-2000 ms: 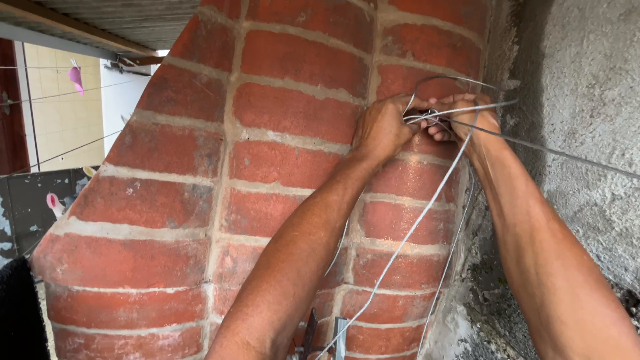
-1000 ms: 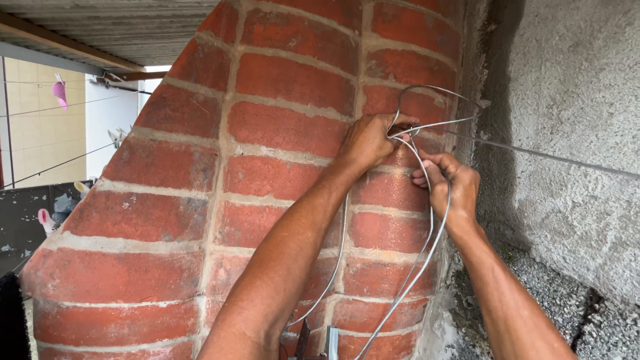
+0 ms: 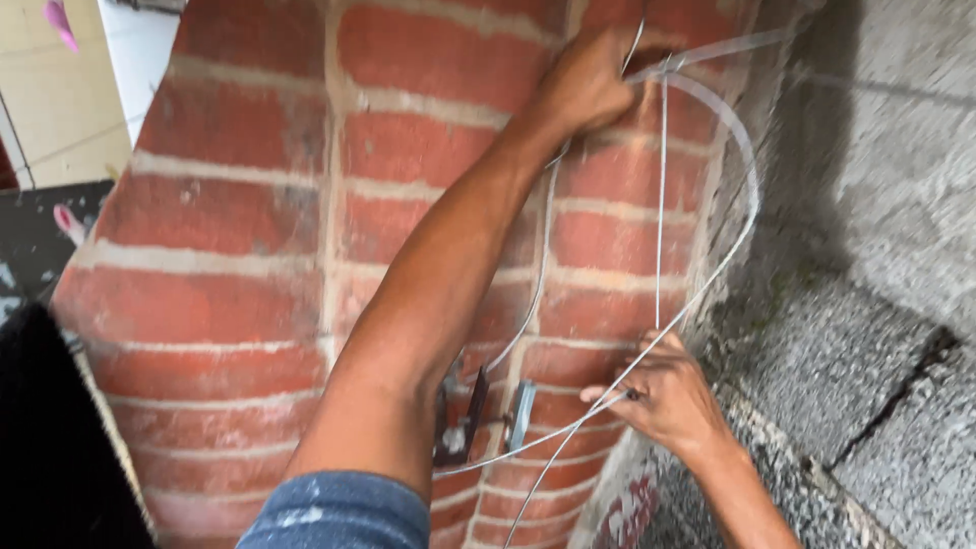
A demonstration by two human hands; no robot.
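Thin grey wire (image 3: 751, 191) loops in front of a painted red brick wall (image 3: 450, 69), with several strands hanging down. My left hand (image 3: 591, 80) is high on the wall, its fingers closed around the wire where strands meet; the fingertips are partly blurred. Lower down at the right, my right hand (image 3: 659, 389) has its thumb and fingers around a strand. Another strand of the loop crosses in front of its fingers, and the end of a straight strand reaches its fingertips.
A metal bracket (image 3: 522, 415) and a dark metal piece (image 3: 465, 427) are fixed low on the bricks. Rough concrete blocks (image 3: 823, 366) and a cement-coated wall (image 3: 907, 152) stand at the right. A black object (image 3: 61, 442) fills the lower left corner.
My right hand has moved down, away from my left hand, which remains high at the wire. The wire loop is now spread wide between them. The view is nearer the wall.
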